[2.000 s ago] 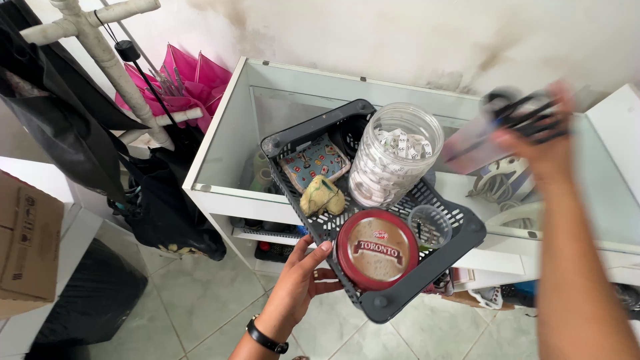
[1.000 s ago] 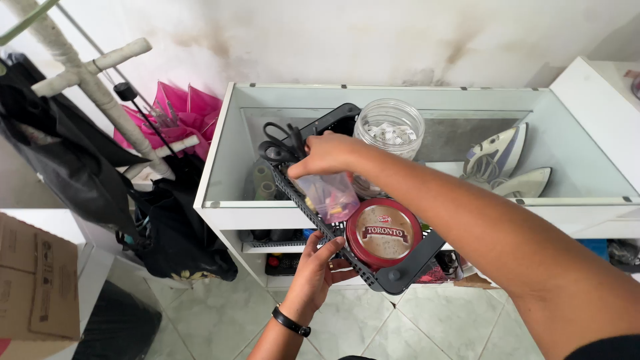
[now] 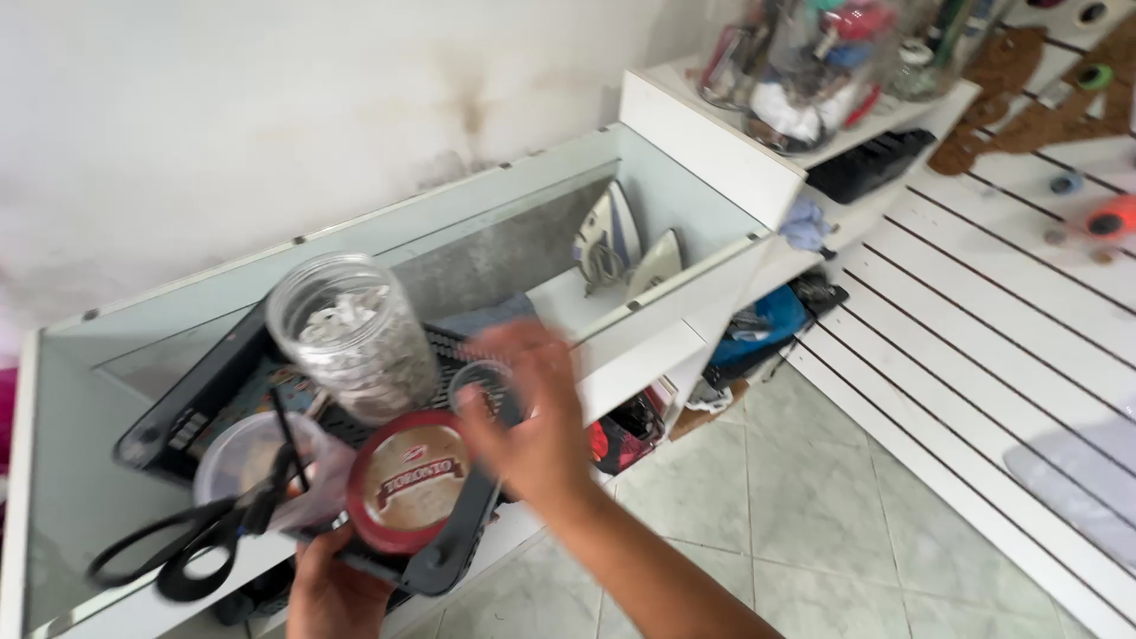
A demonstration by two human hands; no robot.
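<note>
My left hand (image 3: 333,581) grips the near side of a dark plastic basket (image 3: 444,555) from below. Blurred, my right hand (image 3: 532,408) is at the basket's right side, over a small clear plastic cup (image 3: 484,382); whether its fingers touch the cup I cannot tell. In the basket stand a clear jar of small white pieces (image 3: 355,342), a round tin with a red rim (image 3: 415,479) and a translucent plastic cup (image 3: 302,479). Black-handled scissors (image 3: 209,541) lean out of that cup to the left. A patterned item (image 3: 257,404) lies partly hidden behind it.
A glass-walled white display counter (image 3: 710,266) surrounds the basket's far side, with two clothes irons (image 3: 612,231) inside at right. Glass jars (image 3: 816,80) stand on a white shelf unit. A slatted white panel (image 3: 941,355) and pale floor tiles (image 3: 683,541) lie to the right.
The scissors and translucent cup, in my right hand two seconds ago, now sit at the basket's left. My right hand has left them for the basket's right side. The view has swung right.
</note>
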